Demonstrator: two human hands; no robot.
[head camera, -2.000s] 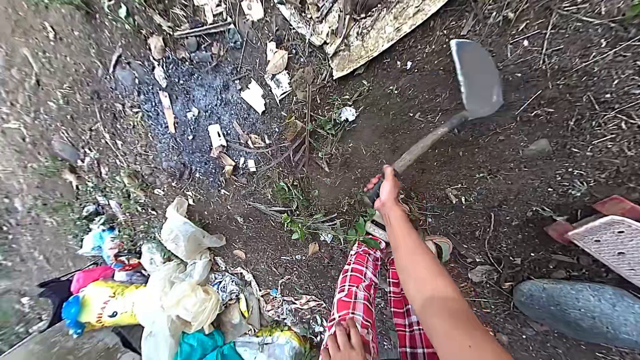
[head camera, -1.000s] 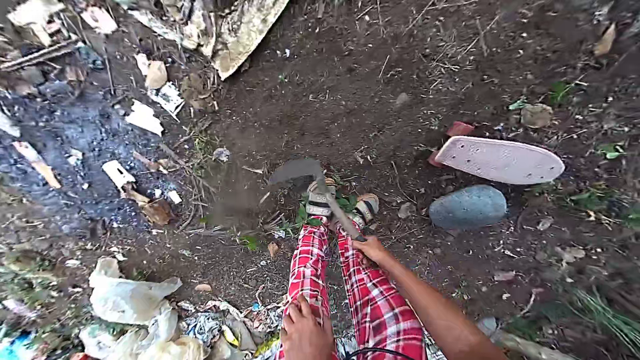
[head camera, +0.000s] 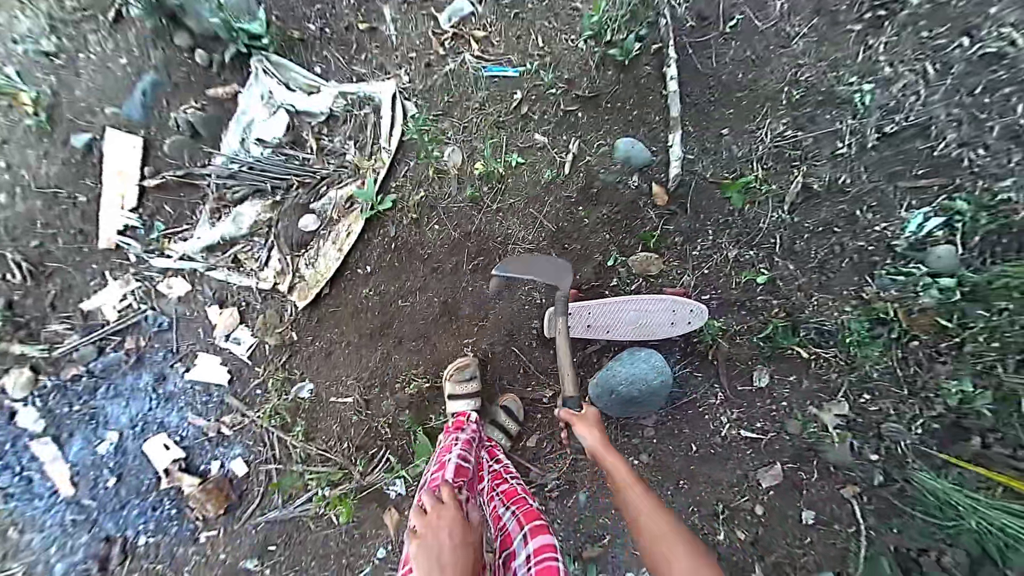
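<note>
My right hand (head camera: 586, 430) grips the dark lower end of a wooden handle on a curved-bladed sickle (head camera: 565, 340). Its broad metal blade (head camera: 534, 270) points left, above the soil and just left of a pale pink skateboard deck (head camera: 640, 317); the handle passes in front of the board's left tip. On the thigh of the red plaid trousers (head camera: 520, 520) rests my left hand (head camera: 445, 532), fingers spread and holding nothing. Strapped sandals (head camera: 463, 386) are on the feet, left of the sickle's handle.
A large grey stone (head camera: 632, 382) lies below the skateboard. To the left are a torn, dirty sheet (head camera: 332, 256) with dry twigs and an ash patch (head camera: 104, 496) with scraps. A pale stick (head camera: 673, 104) and a smaller stone (head camera: 632, 153) lie farther up. Long grass (head camera: 972, 512) is at lower right.
The sickle, low by the feet a second ago, is now raised upright to their right, its blade near the skateboard. My left hand stays on the thigh. The view has shifted clearly.
</note>
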